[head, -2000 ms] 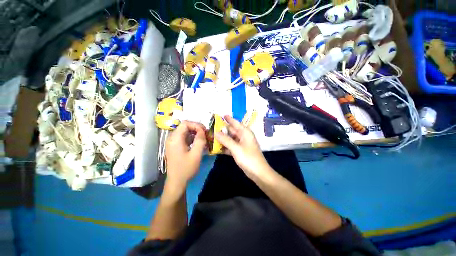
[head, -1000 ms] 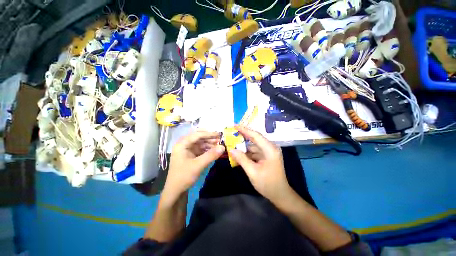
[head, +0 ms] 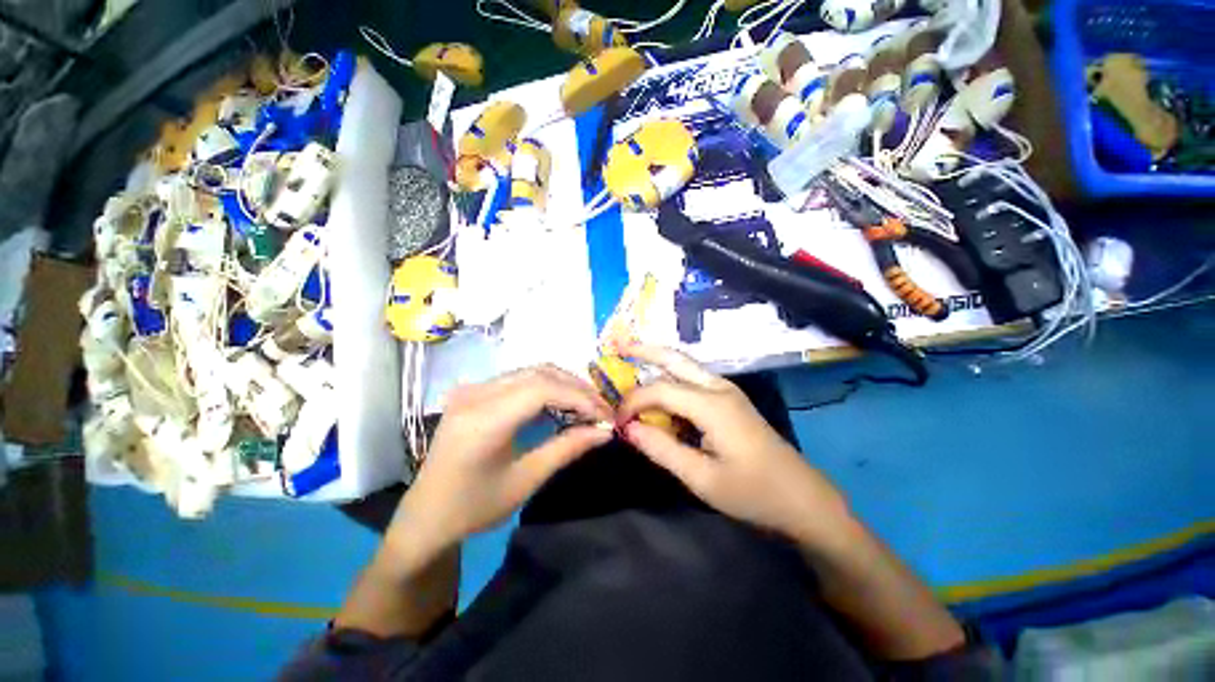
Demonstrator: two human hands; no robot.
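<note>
A small yellow plastic housing (head: 616, 378) is held at the bench's front edge, above my lap. My right hand (head: 713, 420) grips it from the right, with yellow parts showing between the fingers. My left hand (head: 513, 433) meets it from the left, thumb and forefinger pinched at a small pale and red detail, too small to tell. Fingers hide much of the housing. The black electric screwdriver (head: 786, 283) lies on the printed sheet (head: 533, 287) to the right.
A white foam tray (head: 367, 307) with heaped cream units stands left, beside a grey speckled dish (head: 416, 213). Round yellow units (head: 650, 163) lie on the sheet. Pliers (head: 906, 273), a black socket block (head: 1009, 253) and a blue basket (head: 1133, 180) are at right.
The yellow housing has moved from upright between both hands to lower and right, turned and more covered by fingers. My left fingertips now pinch at its left side. The view has shifted slightly.
</note>
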